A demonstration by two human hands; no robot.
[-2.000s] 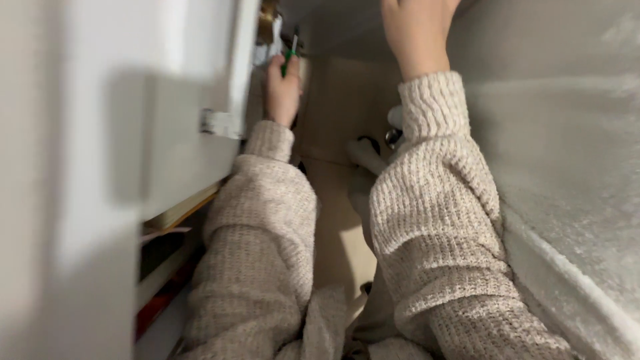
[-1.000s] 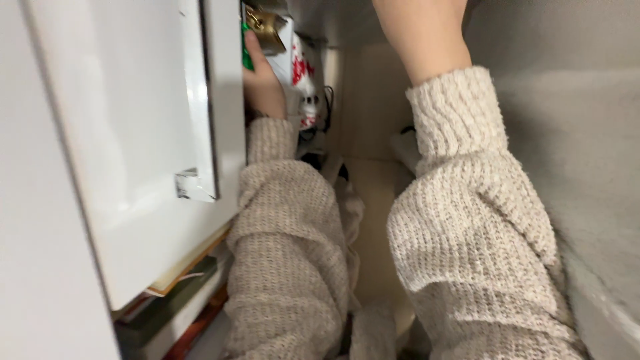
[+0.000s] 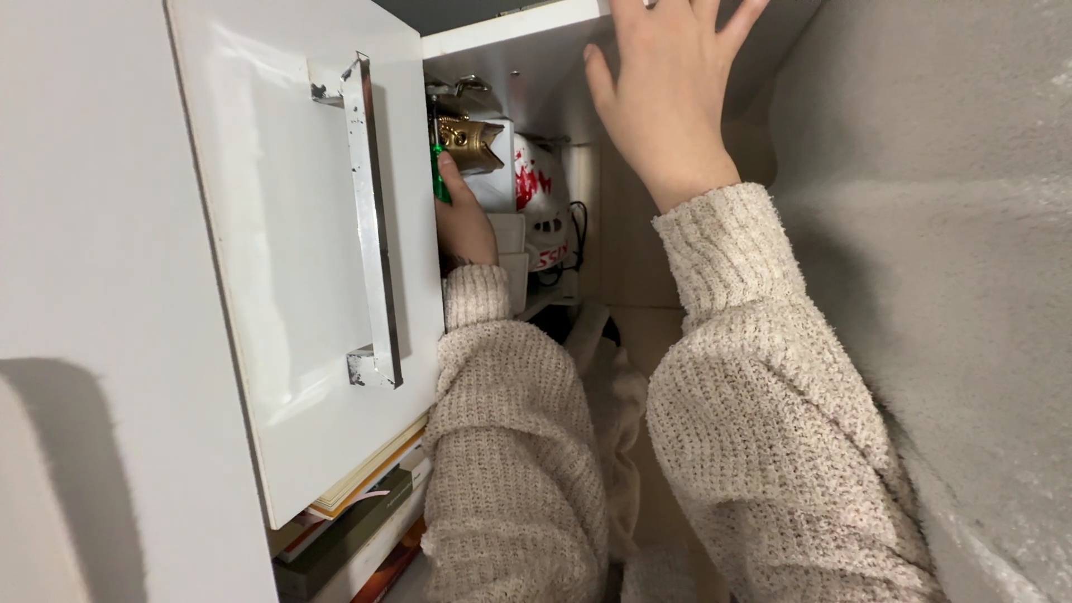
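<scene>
My left hand (image 3: 467, 219) reaches in behind the white drawer front and is closed around the green handle of a screwdriver (image 3: 440, 174), whose thin metal shaft points away toward a hinge (image 3: 471, 84) on a cabinet door. Most of its fingers are hidden. Beside that hand lies a gold-coloured item with a chain (image 3: 471, 144). My right hand (image 3: 672, 92), fingers spread, rests against the open grey-white cabinet door (image 3: 544, 67) near its top edge; some fingertips are cut off by the frame.
The white drawer front (image 3: 310, 251) with a worn metal handle (image 3: 368, 226) stands at left. Below it are stacked books (image 3: 360, 511). Inside the cabinet are white boxes and a white item with red marks (image 3: 540, 197), near black cables (image 3: 578, 234). A grey plush surface (image 3: 938, 251) flanks my right arm.
The view has shifted and grown sharper. My left hand, with the green handle visible two seconds ago, is now further behind the white front. My right hand shows more fully, with its fingers spread.
</scene>
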